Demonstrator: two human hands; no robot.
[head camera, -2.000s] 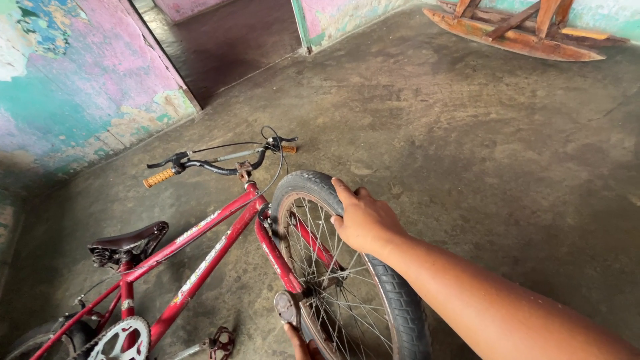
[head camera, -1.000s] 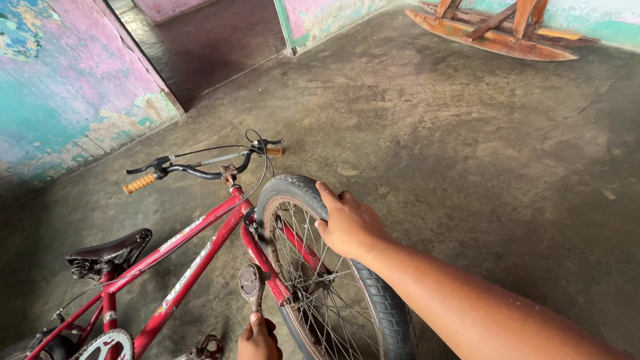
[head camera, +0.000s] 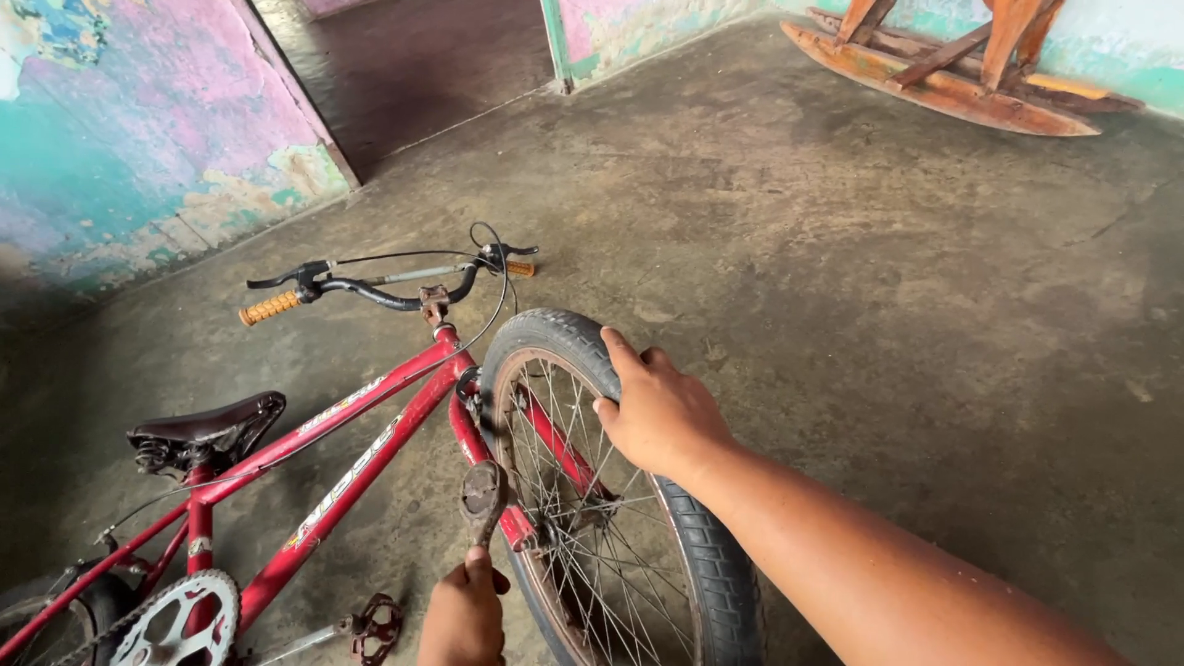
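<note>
A red bicycle (head camera: 421, 407) leans over on the floor, its front wheel toward me. My right hand (head camera: 661, 402) grips the black front tire (head camera: 712, 546) near its top, thumb on the near side. Low in the view, my left hand (head camera: 465, 610) is closed around the handle of a worn metal ratchet wrench (head camera: 484, 495). The wrench's round head points up, beside the red fork leg (head camera: 472, 439) and close to the front axle (head camera: 546, 536); whether it touches them I cannot tell. Handlebars (head camera: 388, 298) with orange grips stick out beyond the wheel.
The bicycle's dark saddle (head camera: 208, 421), chainring (head camera: 180, 624) and pedal (head camera: 376, 629) are at the left. Wooden rockers (head camera: 943, 88) of a piece of furniture stand by the back wall. A peeling painted wall (head camera: 157, 129) borders a doorway (head camera: 435, 74). The floor (head camera: 906, 324) is bare concrete.
My left hand, mostly hidden behind the wheel two seconds ago, now shows with the wrench handle in it, left of the wheel. My right hand stays on the tire.
</note>
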